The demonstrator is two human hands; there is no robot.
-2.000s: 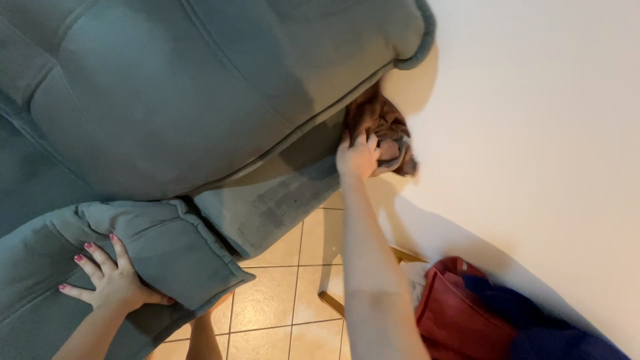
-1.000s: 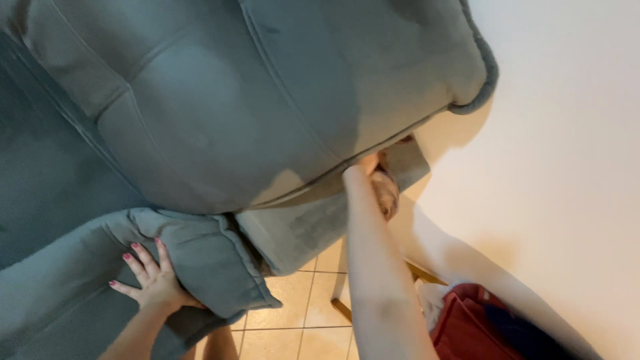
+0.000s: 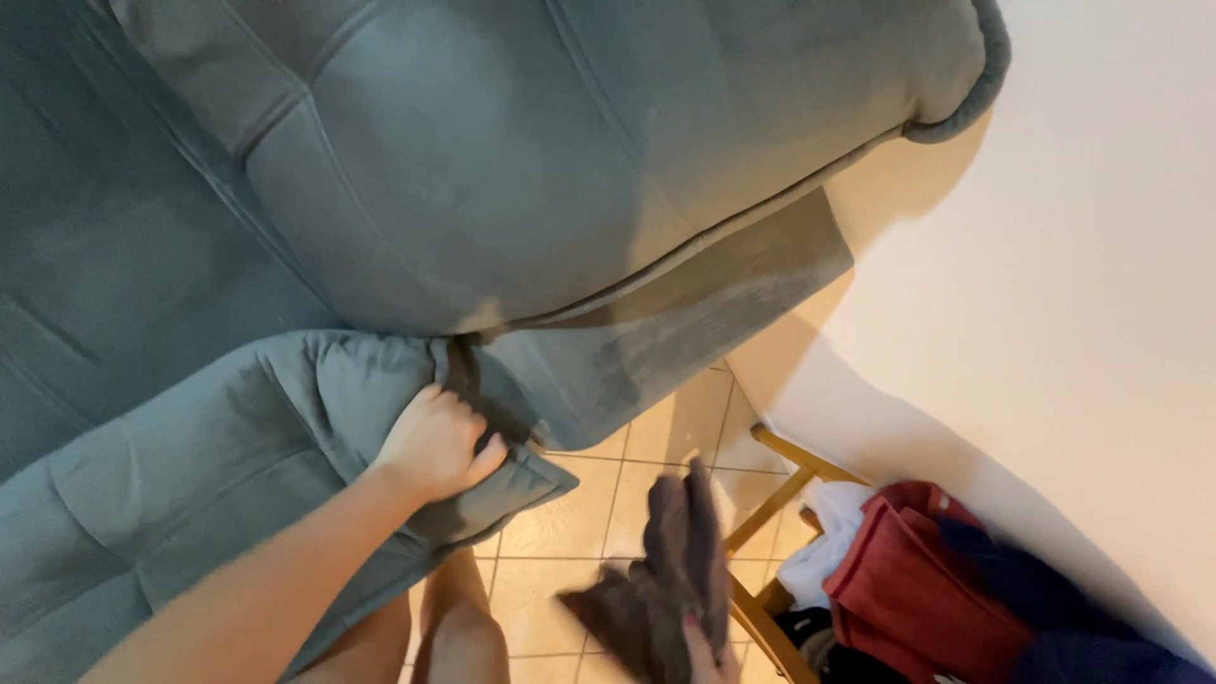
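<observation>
My left hand (image 3: 439, 445) grips the loose corner of a grey-green tufted sofa cushion (image 3: 218, 484), its fingers curled over the edge beside a dark gap. At the bottom of the view, my right hand (image 3: 711, 655) holds a crumpled dark brown cloth (image 3: 665, 570), somewhat blurred, above the tiled floor. The sofa's large back cushion (image 3: 494, 171) overhangs the upholstered side panel (image 3: 665, 332), which shows darker, uneven patches on its surface.
A pale wall (image 3: 1064, 313) stands at the right. Below it, a wooden-framed chair or rack (image 3: 774, 508) bears red (image 3: 912, 570), white and dark blue garments. My bare legs (image 3: 461, 617) are at the sofa's front, over the floor tiles (image 3: 551, 589).
My right hand has come away from the side panel with the cloth, down toward the bottom of the view. My left hand, earlier spread flat on the cushion, now grips its corner.
</observation>
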